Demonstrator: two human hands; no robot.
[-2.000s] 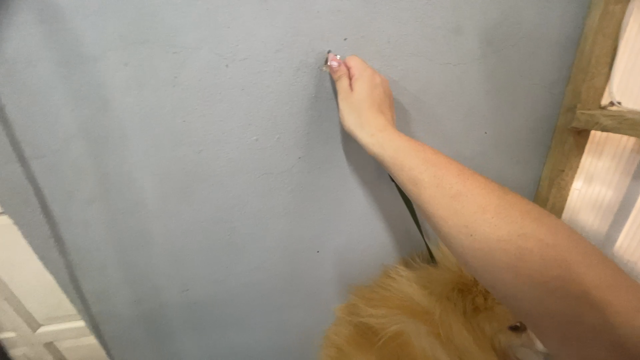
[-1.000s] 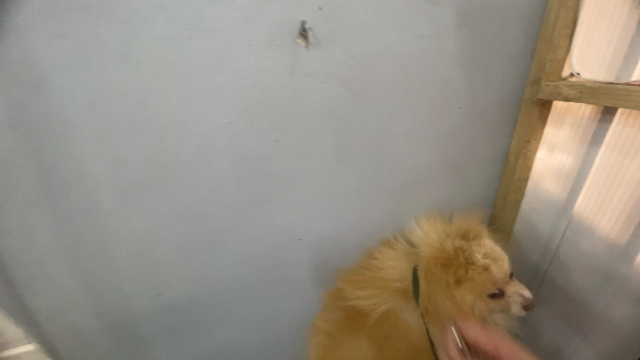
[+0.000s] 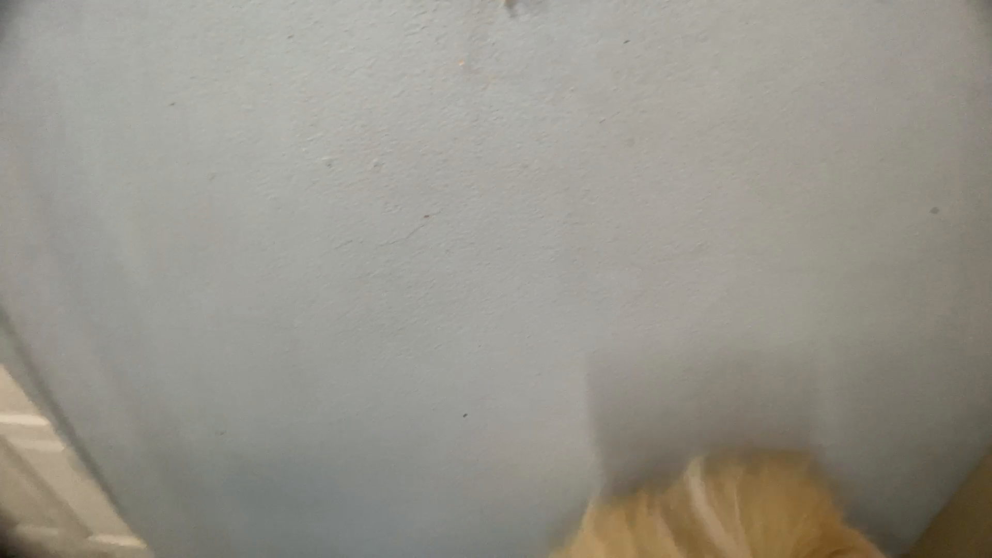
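Neither my left hand nor my right hand shows in the head view now, so what they hold or touch is hidden. The fluffy orange-tan fur of a dog [image 3: 728,511] rises from the bottom edge, right of the middle, close to a blue-grey painted wall [image 3: 465,271]. Its face and the dark green strap at its neck are out of sight. At the very top edge, only the lower tip of a small hook-like fitting [image 3: 508,3] on the wall is visible.
A white panelled door [image 3: 54,473] stands at the lower left, beyond the wall's slanting edge. A brownish piece, possibly the wooden frame [image 3: 961,511], cuts into the bottom right corner. The wall bears small dark specks and a fine crack.
The hand at the wall fitting two seconds ago was down by the dog's neck one second ago and is now out of view. The view has shifted, leaving only part of the dog visible.
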